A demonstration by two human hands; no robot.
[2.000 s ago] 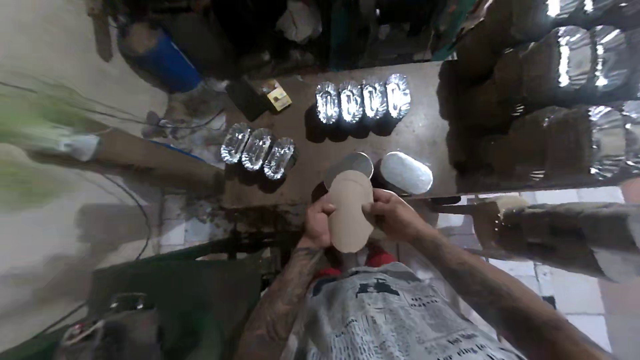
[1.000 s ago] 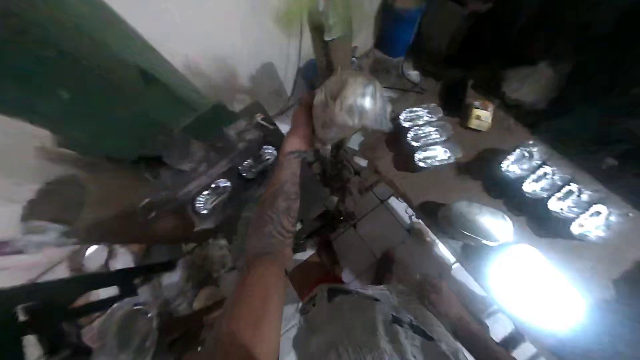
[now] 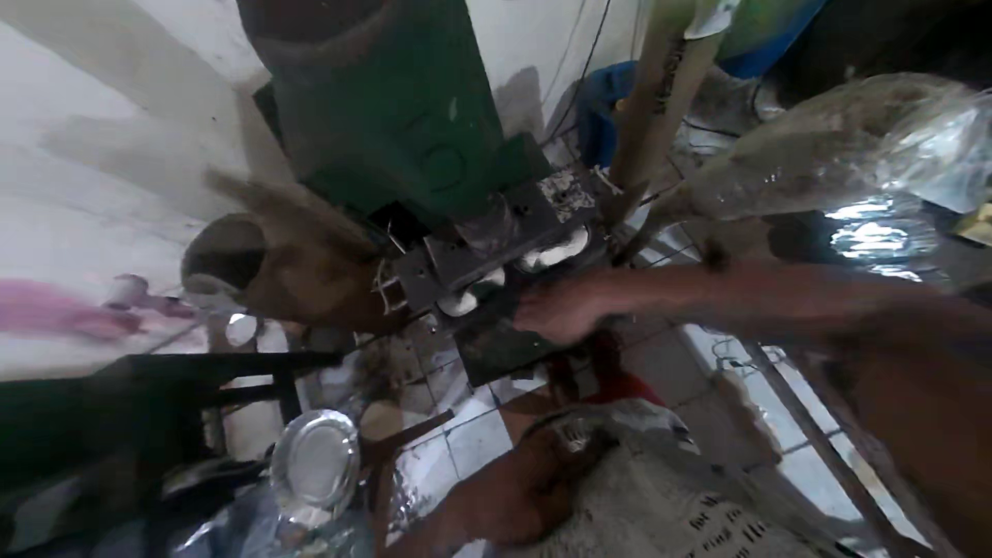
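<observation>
A green machine (image 3: 387,101) with a dark metal die block (image 3: 496,240) stands in the upper middle of the head view. Two shiny, rounded foil pieces, one on the right (image 3: 562,252) and one on the left (image 3: 465,301), show along the lower edge of the block. My right hand (image 3: 566,306), blurred, reaches in from the right just below them, over a dark plate (image 3: 496,349); whether it holds anything cannot be told. My left hand (image 3: 535,484) is low in front of my printed apron (image 3: 659,496), its fingers dark and unclear.
A silver foil container (image 3: 318,461) sits at lower left beside a dark frame (image 3: 232,360). A brown cylinder (image 3: 287,271) is left of the machine. A cardboard tube (image 3: 659,101), a plastic-wrapped bundle (image 3: 806,155) and foil trays (image 3: 876,232) are at right.
The view has swung from the table to the green machine. Two seconds ago both hands held an oval cardboard piece; they are now apart, the right one at the machine.
</observation>
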